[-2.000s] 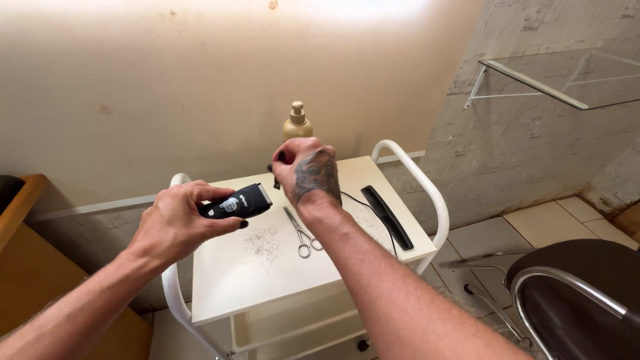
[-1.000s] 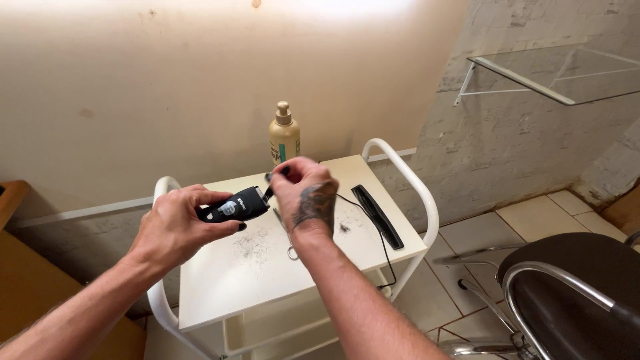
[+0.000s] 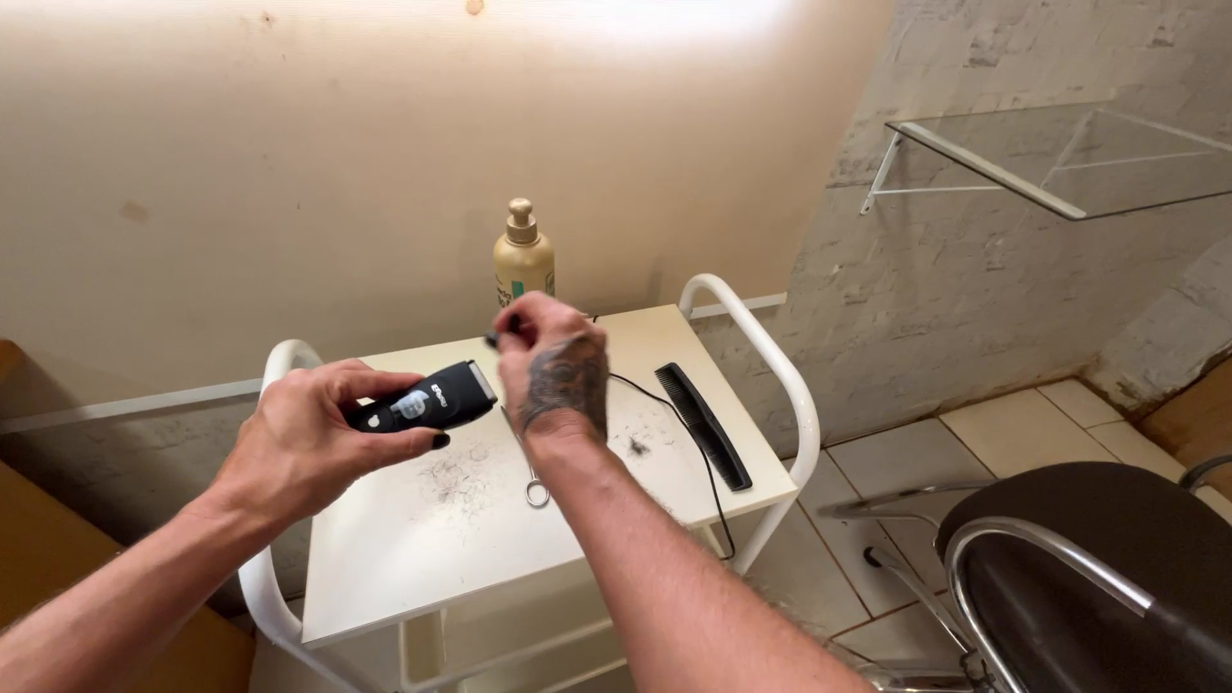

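Observation:
My left hand (image 3: 308, 433) grips a black hair clipper (image 3: 428, 399) above the left part of a white trolley top (image 3: 385, 568), its metal blade pointing right. Just right of the blade, my right hand (image 3: 551, 361) pinches a small dark object (image 3: 502, 332), perhaps a little brush; its shape is mostly hidden by the fingers. Partly under my right forearm lies a pair of scissors (image 3: 537, 493), one finger ring showing. A black comb (image 3: 703, 425) rests on the trolley's right side beside a thin black cord (image 3: 707, 462). Cut hair (image 3: 457, 481) is scattered below the clipper.
A gold pump bottle (image 3: 524, 255) stands at the trolley's back edge by the wall. White tubular handles (image 3: 760, 356) rise at both sides. A glass shelf (image 3: 1059, 159) juts from the wall at upper right. A dark chair with a chrome armrest (image 3: 1049, 539) stands at lower right.
My right hand has moved to the clipper's blade and then slightly away from it, up and back. My left hand keeps its hold on the clipper.

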